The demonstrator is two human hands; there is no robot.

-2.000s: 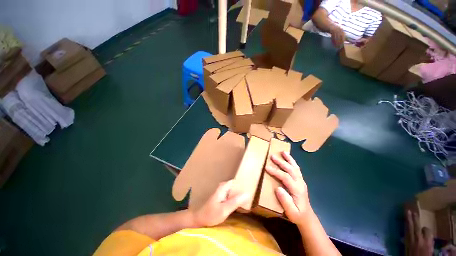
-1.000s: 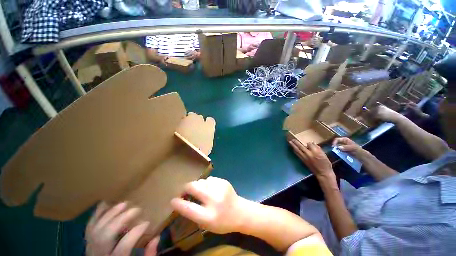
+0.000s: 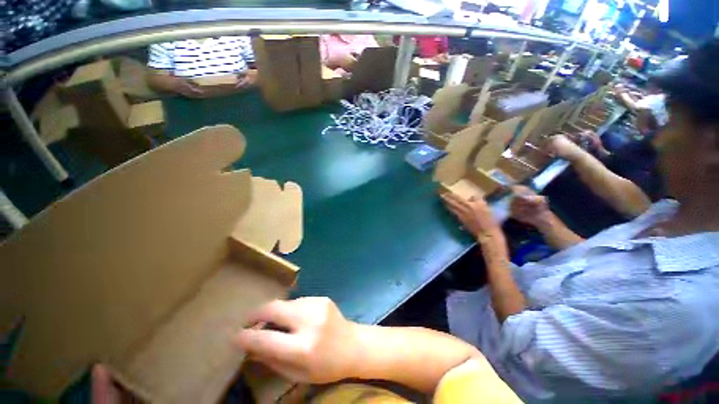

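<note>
An open brown mailer box (image 3: 185, 331) is tilted in front of me at the lower left, its wide lid (image 3: 118, 237) spread up to the left. Its far end wall (image 3: 264, 263) stands up. My right hand (image 3: 303, 339) grips the near side wall, thumb and fingers pinched over its edge. My left hand (image 3: 109, 387) is at the bottom edge by the tray's near corner; only a finger or two show, the rest is hidden or cut off. A separate lid panel with rounded notches (image 3: 276, 215) shows behind the box.
A heap of white cords (image 3: 382, 117) lies on the green table (image 3: 339, 189). A seated person (image 3: 599, 300) on the right handles open boxes (image 3: 469, 185) in a row. Closed brown boxes (image 3: 290, 72) and a person in a striped shirt (image 3: 203, 59) are across the table. A shelf rail (image 3: 236, 33) runs overhead.
The view has turned right. The box's far end wall now stands clearly up from its floor. My left hand has dropped mostly out of view, while my right hand remains on the near wall.
</note>
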